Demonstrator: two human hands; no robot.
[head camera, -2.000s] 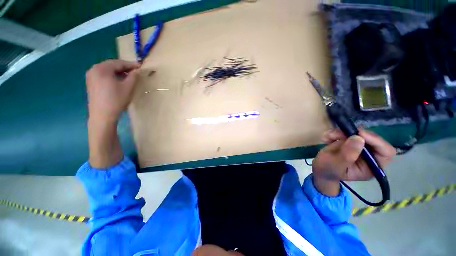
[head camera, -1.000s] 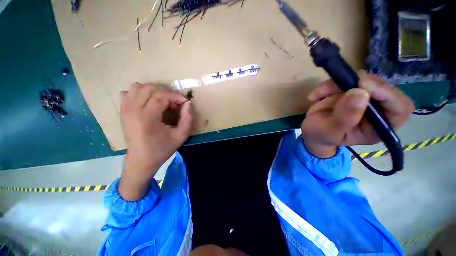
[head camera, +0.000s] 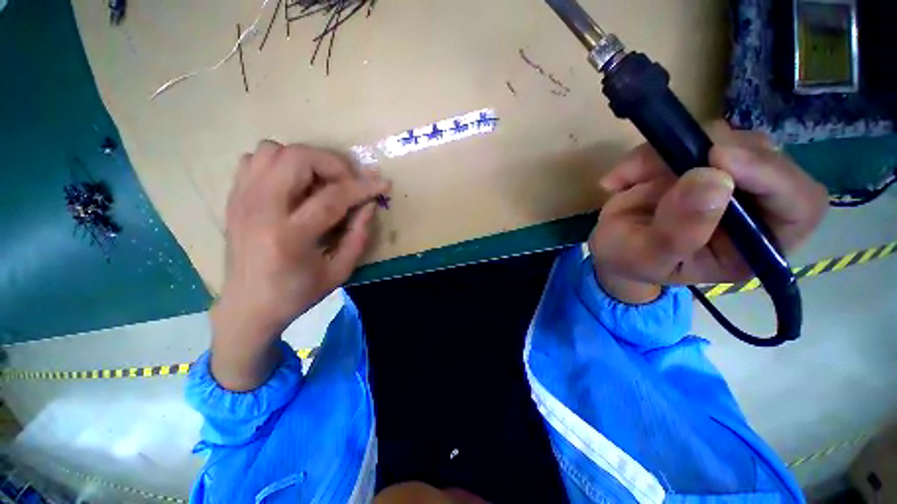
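My left hand (head camera: 295, 221) is bare and pinches a small dark component (head camera: 381, 201) between thumb and fingertips, just below the left end of a white shiny adhesive strip (head camera: 393, 147). Several small dark components (head camera: 436, 134) sit in a row on the strip's right part. My right hand (head camera: 703, 212) holds a black soldering iron (head camera: 679, 128) by its handle, with the metal barrel pointing up and left; its tip is cut off by the top edge. A loose bundle of dark lead wires (head camera: 329, 15) lies at the top, partly out of view.
Brown cardboard (head camera: 443, 59) covers the green bench. A thin pale wire (head camera: 202, 75) curves at upper left. A cluster of wired components (head camera: 91, 209) lies on the green surface. A tip-cleaning tray (head camera: 826, 47) is at upper right. Yellow-black tape (head camera: 856, 259) marks the floor.
My left hand came from the cardboard's far left to the strip and now holds a component there. The view has moved lower and closer. The iron stays in my right hand.
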